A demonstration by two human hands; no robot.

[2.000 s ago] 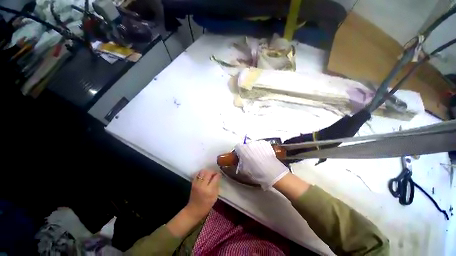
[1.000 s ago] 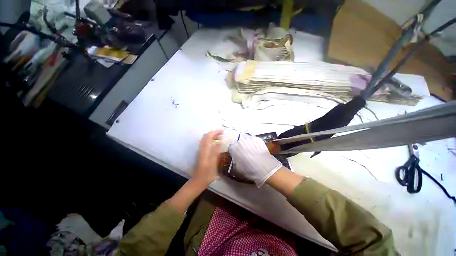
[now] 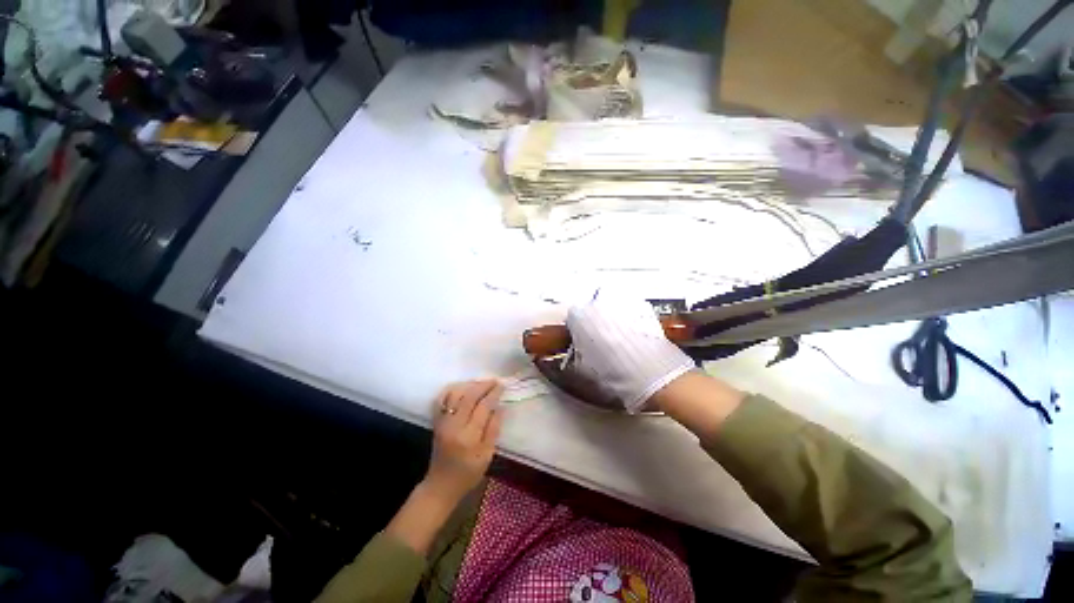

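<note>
My right hand (image 3: 624, 350), in a white glove, is closed on the orange-brown handle of the steam iron (image 3: 548, 340). The iron stands on the white table near its front edge, its soleplate mostly hidden by the glove. My bare left hand (image 3: 468, 426) lies at the table's near edge, left of the iron, with its fingertips on the end of a pale curved strip (image 3: 518, 386). The strip runs from the fingers toward the iron and is hard to see against the white top. Whether the fingers pinch or only press it is unclear.
A thick stack of cut pieces (image 3: 648, 159) lies on the far side, with crumpled scraps (image 3: 589, 85) behind its left end. Loose strips lie before it. Black-handled shears (image 3: 930, 357) and a dark cord lie right. A hose sleeve (image 3: 872, 302) slants rightward from the iron. Cardboard (image 3: 824, 65) stands behind.
My left hand has moved back from beside the iron to the table's near edge, and the strip now shows between hand and iron. My right hand still holds the iron. The view has shifted.
</note>
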